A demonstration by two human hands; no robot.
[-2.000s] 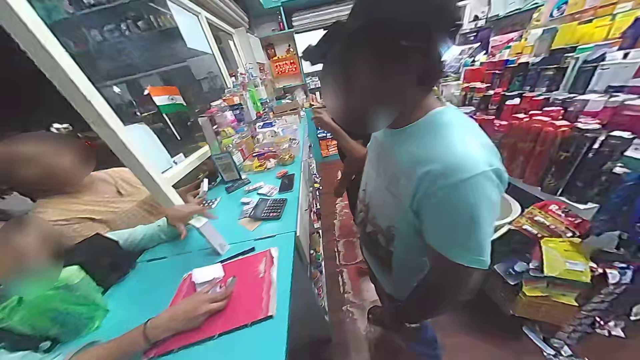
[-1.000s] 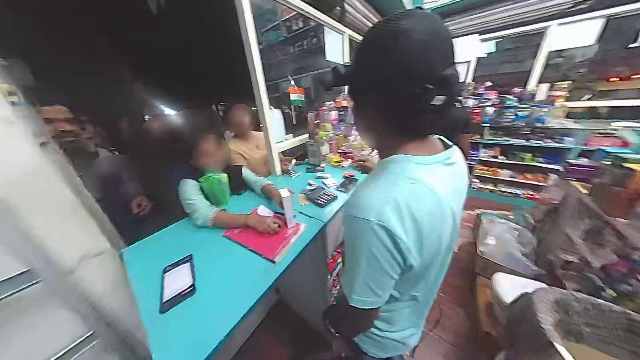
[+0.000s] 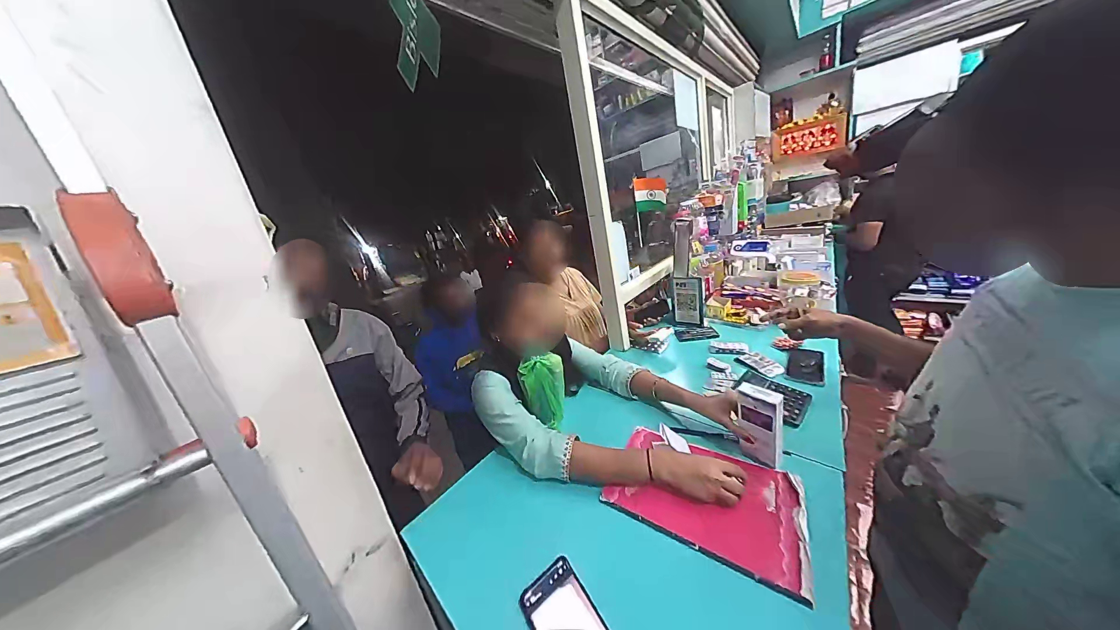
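Neither of my hands shows in the head view. A smartphone (image 3: 564,599) with a lit screen lies at the near edge of the turquoise counter (image 3: 490,542). Beyond it lies a red folder or book (image 3: 726,534) with worn edges. Across the counter, a person in light green sleeves rests one hand on the red cover and holds a white box (image 3: 759,424) upright with the other. Behind the box are a calculator (image 3: 787,402), a dark wallet or phone (image 3: 805,367) and several blister packs (image 3: 759,363).
A person in a light teal shirt (image 3: 1006,437) stands close at right, one arm over the counter. Several people stand outside it. A metal ladder (image 3: 219,437) leans by the white wall at left. A window frame (image 3: 595,175), a small flag (image 3: 650,194) and packed goods line the back.
The view has swung left and now shows the ladder and wall. The person across the counter has a hand on the white box, which stood beside their hand earlier.
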